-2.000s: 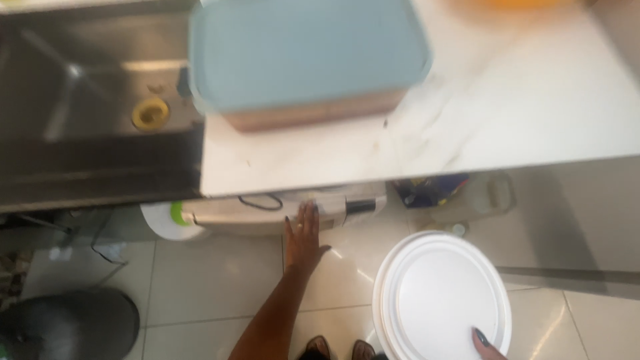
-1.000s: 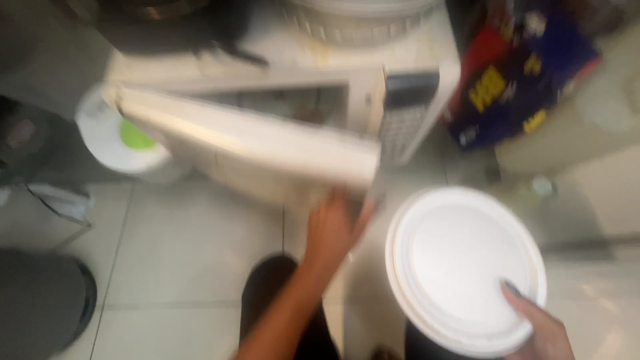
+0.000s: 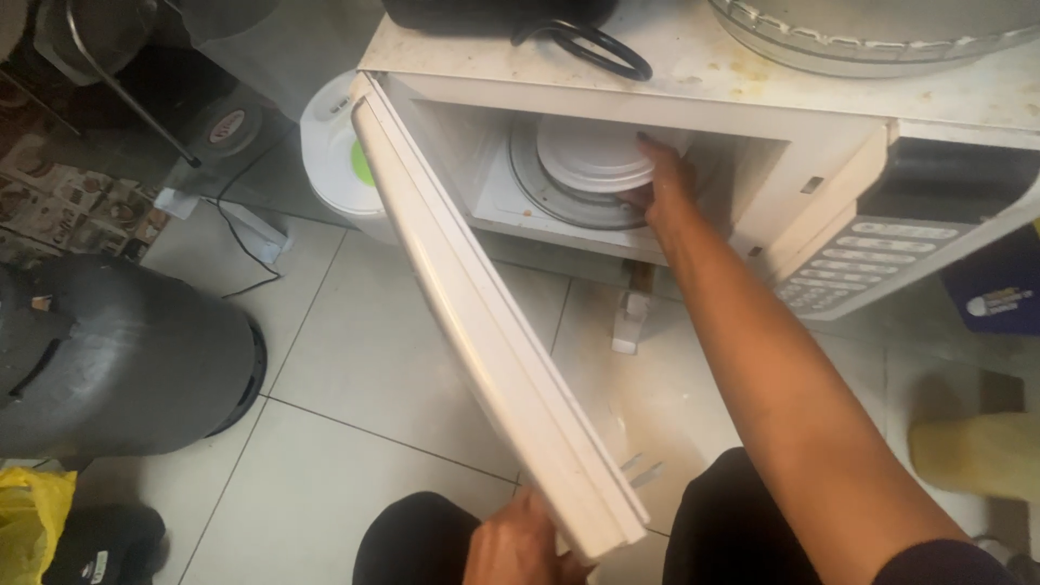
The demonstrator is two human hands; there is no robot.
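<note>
A white microwave oven (image 3: 821,146) stands low in front of me, its door (image 3: 496,325) swung wide. At the door's free end, my left hand (image 3: 520,540) grips the edge, partly hidden behind it. My right hand (image 3: 670,179) reaches inside the oven, holding a round white lidded container (image 3: 597,154) by its right side, thumb on the lid. Beneath the container is the glass turntable plate (image 3: 540,203); whether the two touch I cannot tell.
On the oven top are a black object with a looped handle (image 3: 601,50) and a clear round dish (image 3: 877,41). Left of the oven stands a white and green round appliance (image 3: 337,162). A dark grey bin (image 3: 154,357) and a yellow bag (image 3: 32,520) are at far left.
The microwave door has swung from closed to wide open, with my left hand on it. My right hand has moved the white container from beside the oven to inside it.
</note>
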